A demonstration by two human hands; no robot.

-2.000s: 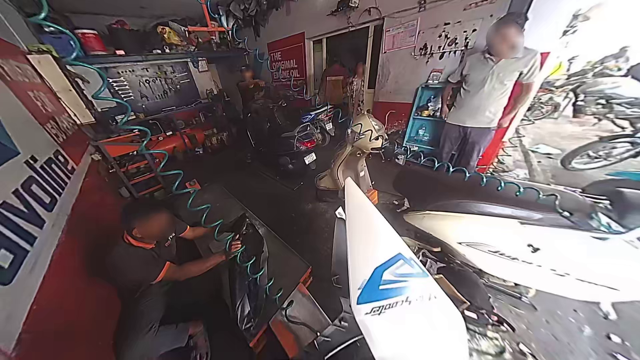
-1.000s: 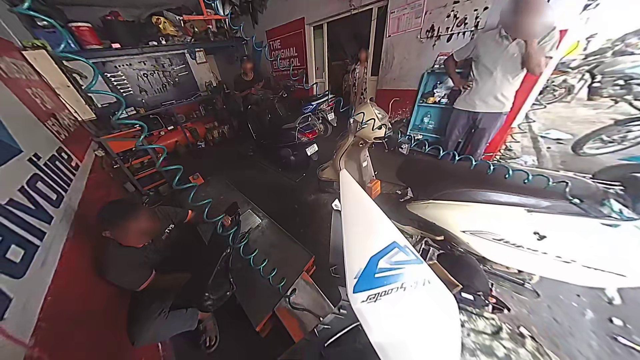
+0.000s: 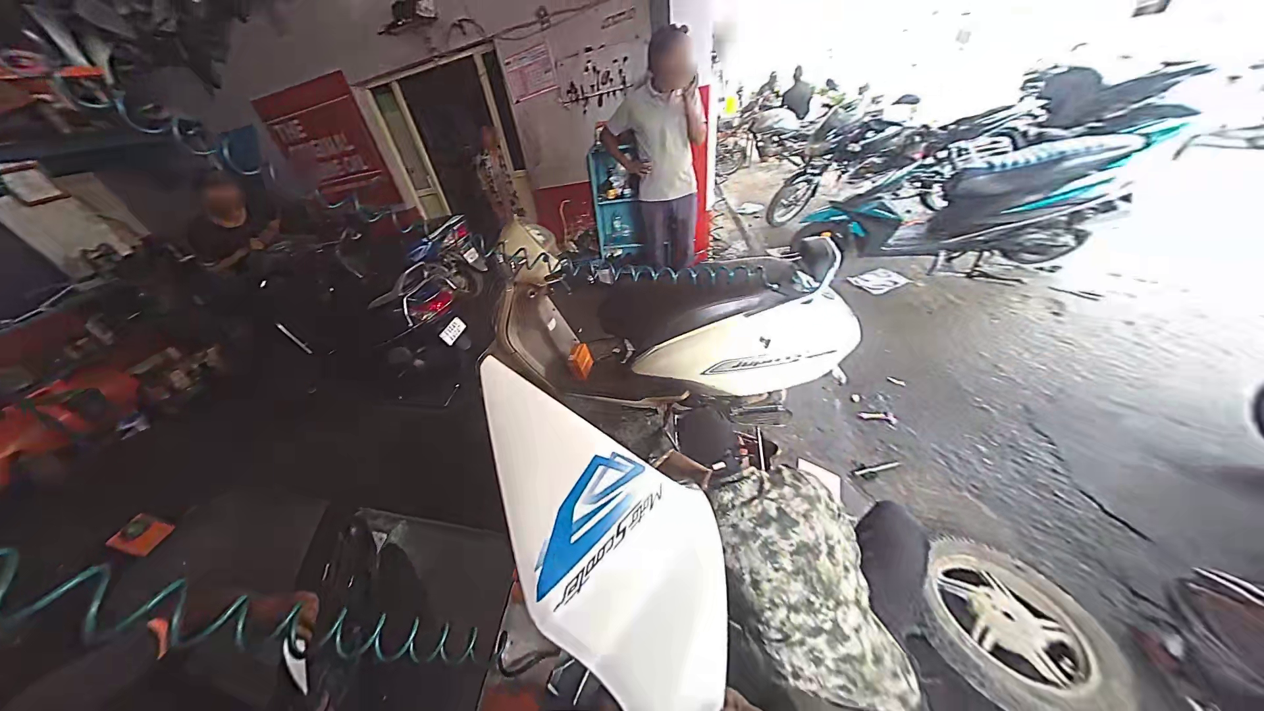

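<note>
A white scooter body panel (image 3: 632,563) with a blue emblem and dark lettering stands upright close in front of me. At its lower right edge, a small patch of skin (image 3: 737,700) appears, possibly my right hand; its fingers and any grip are hidden. My left hand is not in view. Left of the panel, a co-worker's hand (image 3: 296,617) is beside a dark glossy part (image 3: 351,583), behind a green coiled air hose (image 3: 415,642). Just right of the panel, a co-worker in a camouflage shirt (image 3: 810,583) bends over, one arm reaching behind it.
A cream scooter (image 3: 760,341) with an orange box (image 3: 580,360) on its footboard stands beyond the panel. A wheel (image 3: 1012,627) is at lower right. One person (image 3: 667,148) stands by a blue shelf (image 3: 614,212); another sits at left. Parked motorcycles (image 3: 948,188) line the yard.
The view has swung strongly to the right. The standing person's hand, low two seconds ago, is raised to the head. The white panel remains in front of me.
</note>
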